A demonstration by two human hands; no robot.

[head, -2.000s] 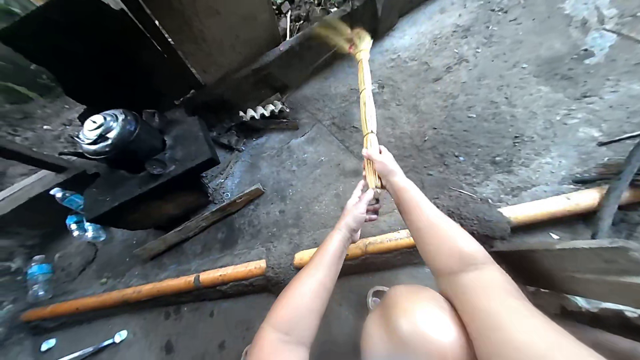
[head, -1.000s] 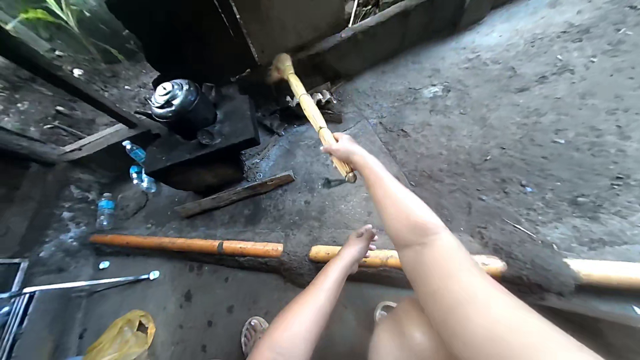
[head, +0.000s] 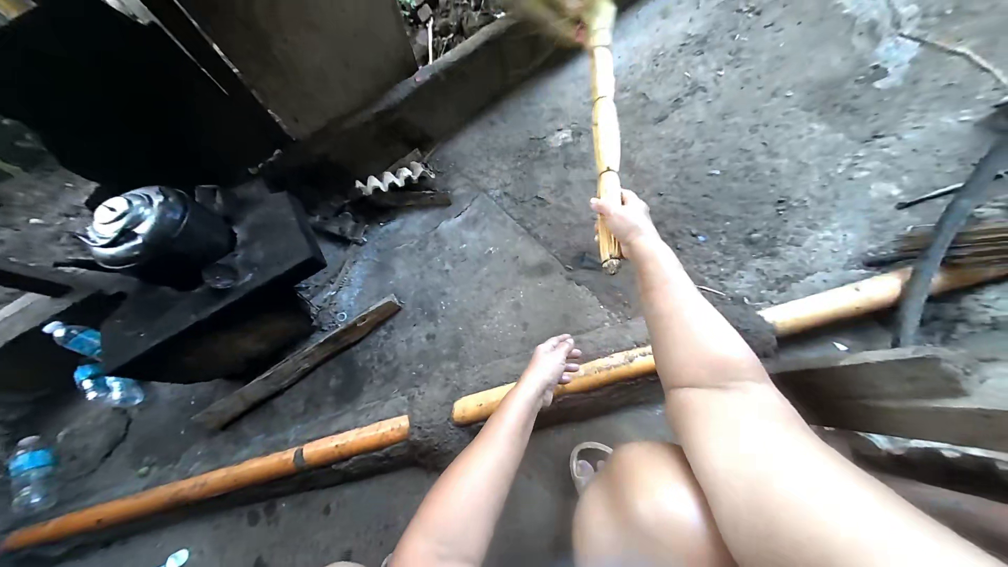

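My right hand is closed around the lower handle of a broom, a bound bundle of pale stalks with dark ties. The broom points away from me, and its blurred brush end is partly cut off at the top edge. Lower and to the left, my left hand holds nothing; its fingers are loosely extended above a bamboo pole set along the raised edge of the floor.
A metal kettle stands on a blackened hearth at left, with plastic bottles near it. A wooden plank lies on the concrete floor. Another orange bamboo pole runs at lower left. Planks are at right.
The broom's brush end has swung from upper left to the right, held in my right hand. Two seconds ago my left hand was at the handle's end; now it is apart from it. The view has shifted.
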